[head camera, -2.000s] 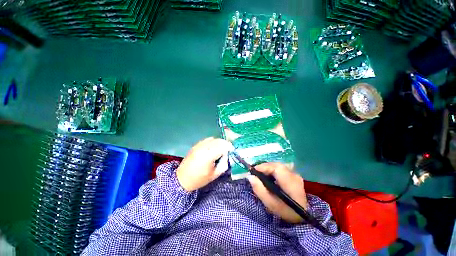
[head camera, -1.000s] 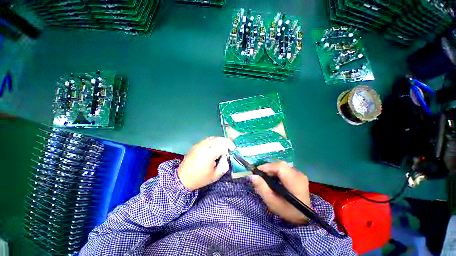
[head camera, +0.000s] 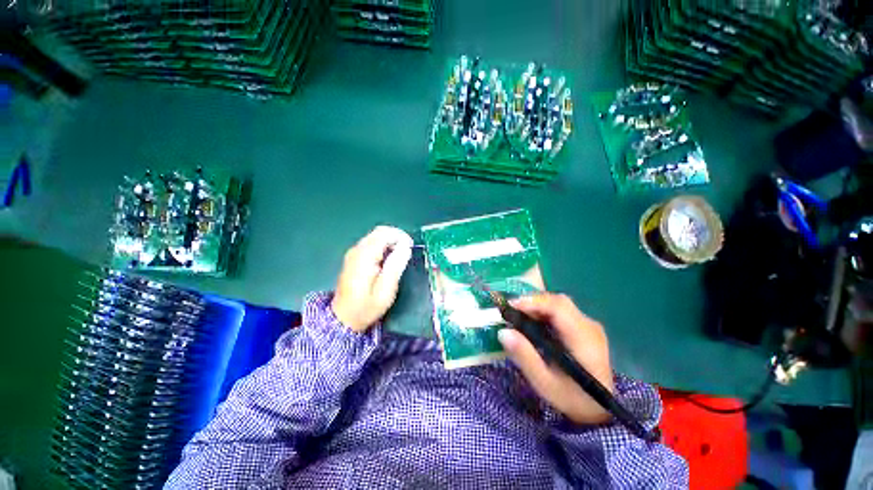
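A green circuit board (head camera: 483, 251) lies underside up on the bench in front of me, with two pale bars and a pale edge around it. My right hand (head camera: 560, 356) holds a black soldering iron (head camera: 574, 371) like a pen, its thin tip over the middle of the board. My left hand (head camera: 371, 278) is just left of the board, with white coverings on the fingertips. Its thumb and forefinger are pinched together near a faint thin line towards the board, which looks like solder wire.
Board stacks stand at the far centre (head camera: 498, 124), left (head camera: 172, 225) and far edge (head camera: 211, 43). A single board (head camera: 656, 139), a round solder tin (head camera: 684, 232) and a dark station (head camera: 747, 287) are at right. A blue bin (head camera: 244, 345) and red stool (head camera: 704, 440) are nearer me.
My left hand has moved up and left, off the board's edge. The iron's tip has moved from the board's left edge to over its middle. The view has shifted slightly.
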